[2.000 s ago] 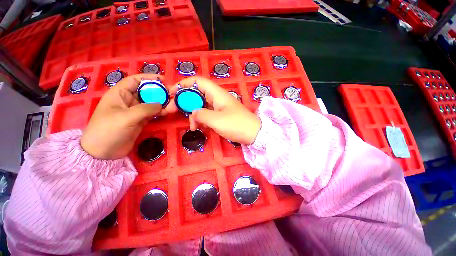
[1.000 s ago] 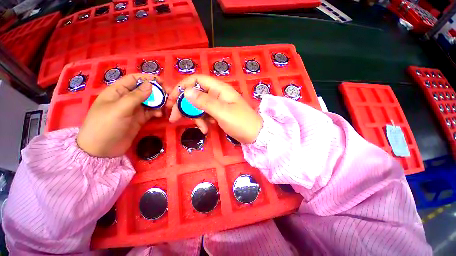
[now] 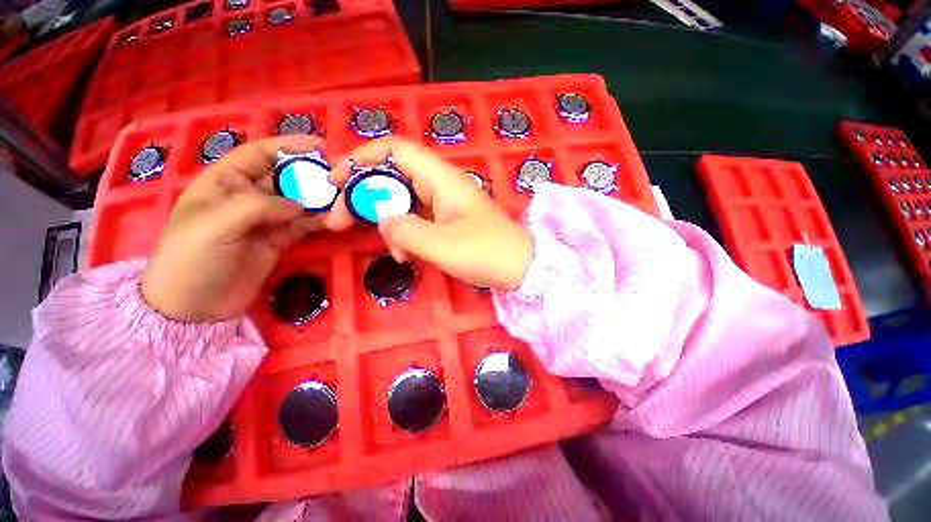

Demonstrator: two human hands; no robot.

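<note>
My left hand (image 3: 219, 229) holds a round smartwatch head (image 3: 305, 184) by its rim, its lit face part cyan, part white. My right hand (image 3: 449, 214) holds a second smartwatch head (image 3: 379, 197), also lit cyan and white, with a fingertip at its lower edge. The two heads are side by side above the red compartment tray (image 3: 352, 345). In the tray's upper rows are watch heads with grey backs up. In the lower rows are glossy black ones, face up. Some pockets are hidden by my hands and sleeves.
Another red tray (image 3: 255, 63) holding watch heads lies behind at the left. At the right is a smaller red tray (image 3: 761, 219) with a pale slip (image 3: 816, 276). Beyond it is a filled tray (image 3: 890, 178). They lie on a dark green bench top (image 3: 613, 51).
Both faces went from mostly cyan to part white. My fingers no longer cover the faces as they did one second ago; they are at the rims. The view has shifted slightly.
</note>
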